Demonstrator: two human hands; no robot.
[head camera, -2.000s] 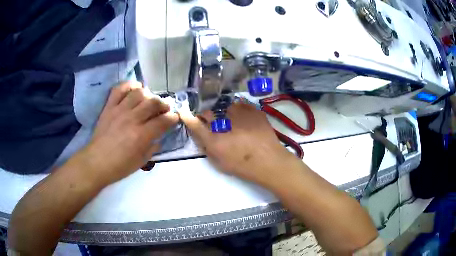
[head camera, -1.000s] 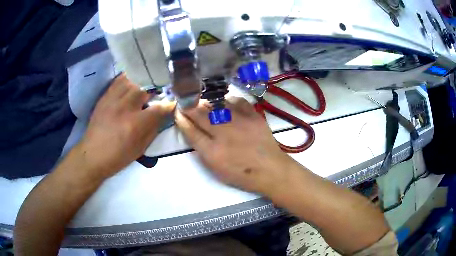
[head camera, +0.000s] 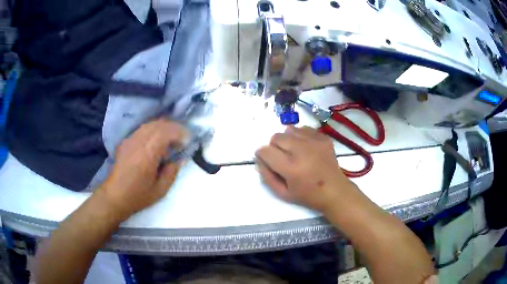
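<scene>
A large dark navy garment panel (head camera: 61, 105) is heaped at the left. A pale grey-blue pocket cloth (head camera: 133, 105) lies against it, with a narrow dark strip (head camera: 136, 87) across it. My left hand (head camera: 147, 161) is shut on the gathered edge of the pale cloth, left of the needle area; the cloth there is blurred. My right hand (head camera: 300, 163) rests on the table right of the needle area, fingers curled, with nothing visible in it. The presser foot area is washed out by bright light.
The white sewing machine head (head camera: 356, 28) with blue-capped knobs (head camera: 321, 65) stands at upper right. Red-handled scissors (head camera: 364, 141) lie just right of my right hand. A measuring tape (head camera: 222, 238) runs along the table's front edge. Dark strips (head camera: 449, 166) hang at the right edge.
My left hand has pulled back left from the needle area with the cloth. My right hand has moved right, apart from the left. The camera view has shifted.
</scene>
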